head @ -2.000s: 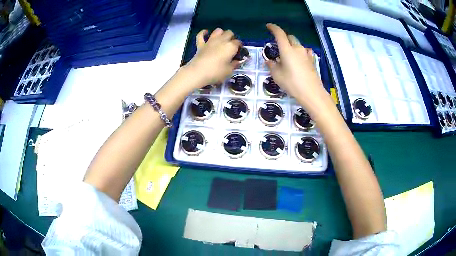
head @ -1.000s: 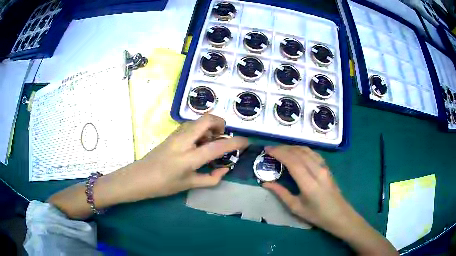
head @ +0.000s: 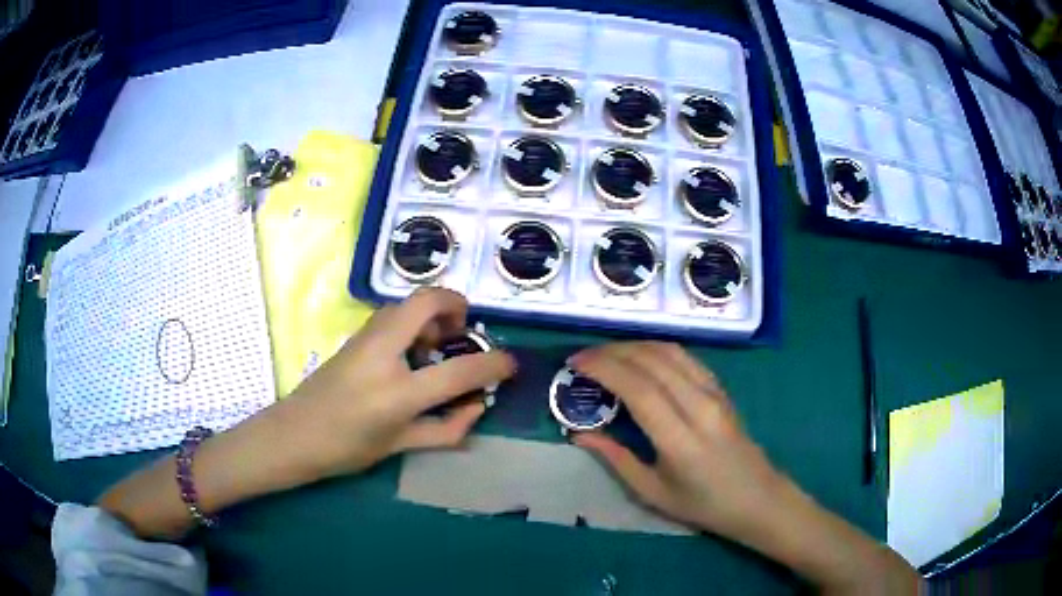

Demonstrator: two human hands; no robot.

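Observation:
My left hand (head: pixel 402 378) holds a round watch head (head: pixel 468 349) between its fingers, which partly cover it. My right hand (head: pixel 670 437) holds a second watch head (head: pixel 582 398) by its rim; its dark face shows upward. Both are low over the dark pad squares (head: pixel 530 390), just above the grey-beige strip (head: pixel 524 475). Beyond my hands the watch tray (head: pixel 559 317) holds several watch heads with white tabs; its top row has one watch head (head: pixel 471 32) at the left and three empty compartments.
The check sheet (head: pixel 151 314) with a metal clip (head: pixel 270 167) lies at left beside yellow paper (head: pixel 314 250). A second tray (head: pixel 908 229) with one watch head (head: pixel 848 183) is at right. A black pen (head: pixel 869 390) and note sheet (head: pixel 946 472) lie below it. Stacked trays (head: pixel 210 35) stand upper left.
Two watch heads have come from the tray's top row to the pads in my hands. Over the last second the right one's face has turned from bright to dark, and the view has shifted slightly.

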